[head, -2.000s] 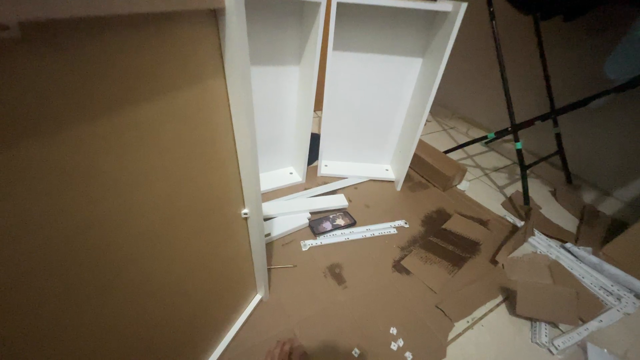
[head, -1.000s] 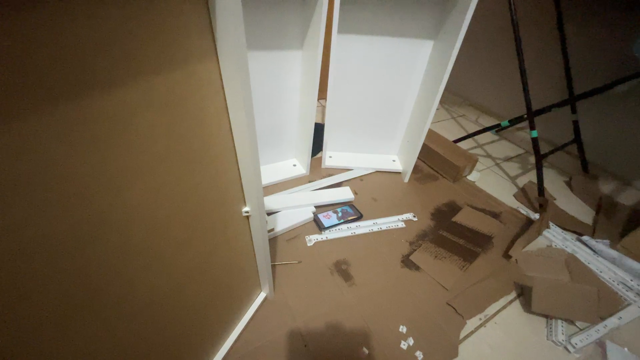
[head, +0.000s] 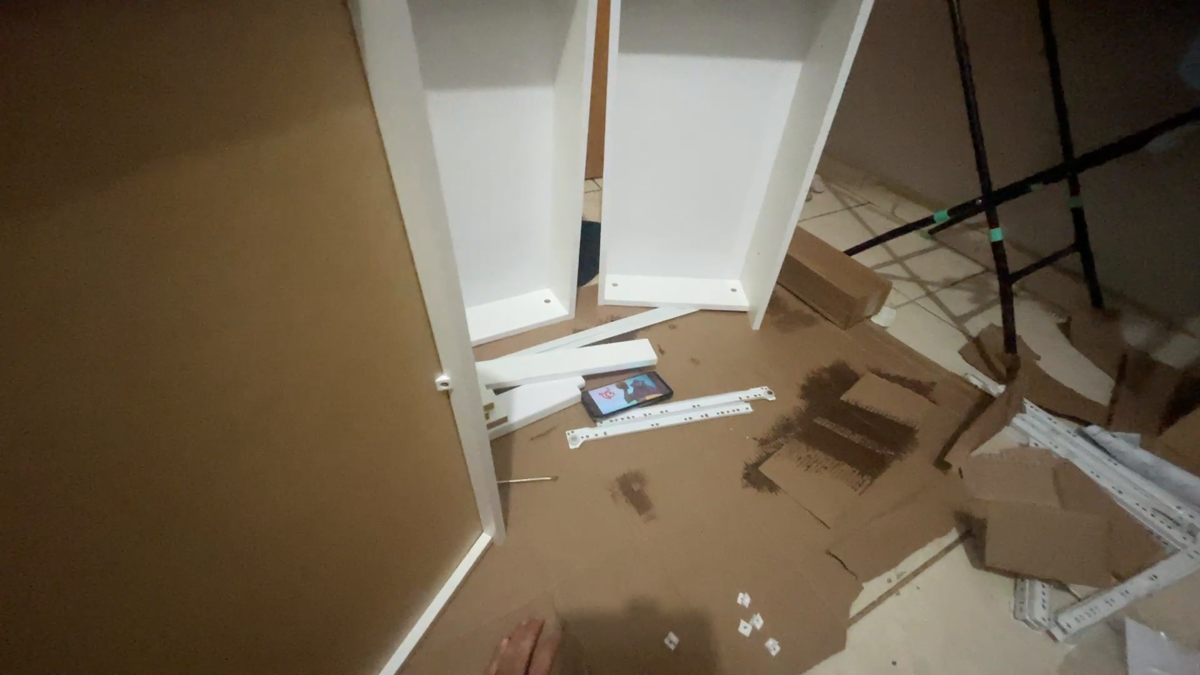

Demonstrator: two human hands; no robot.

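Neither of my hands can be made out with certainty. A bit of bare skin (head: 527,647), fingers or toes, shows at the bottom edge, holding nothing visible. Two white drawer slides (head: 670,417) lie on the cardboard sheet (head: 600,544), beside a phone (head: 626,396) with a lit screen. White boards (head: 572,361) lie partly behind the white-edged brown panel (head: 206,356) on the left. Near its edge is a thin rod-like tool (head: 528,480). Several small white pieces (head: 744,626) are scattered at the lower middle. Two white drawer-like boxes (head: 694,178) (head: 497,197) stand upright behind.
A long cardboard box (head: 834,281) lies beside the right white box. Black metal legs (head: 984,197) with green tape stand at the right. Below them are torn cardboard (head: 1045,539) and a pile of white metal rails (head: 1116,478) on the tiled floor (head: 914,619).
The bit of skin at the bottom edge shows two seconds ago, is out of sight one second ago, and shows again now. The white boxes, slides and phone have not plainly moved.
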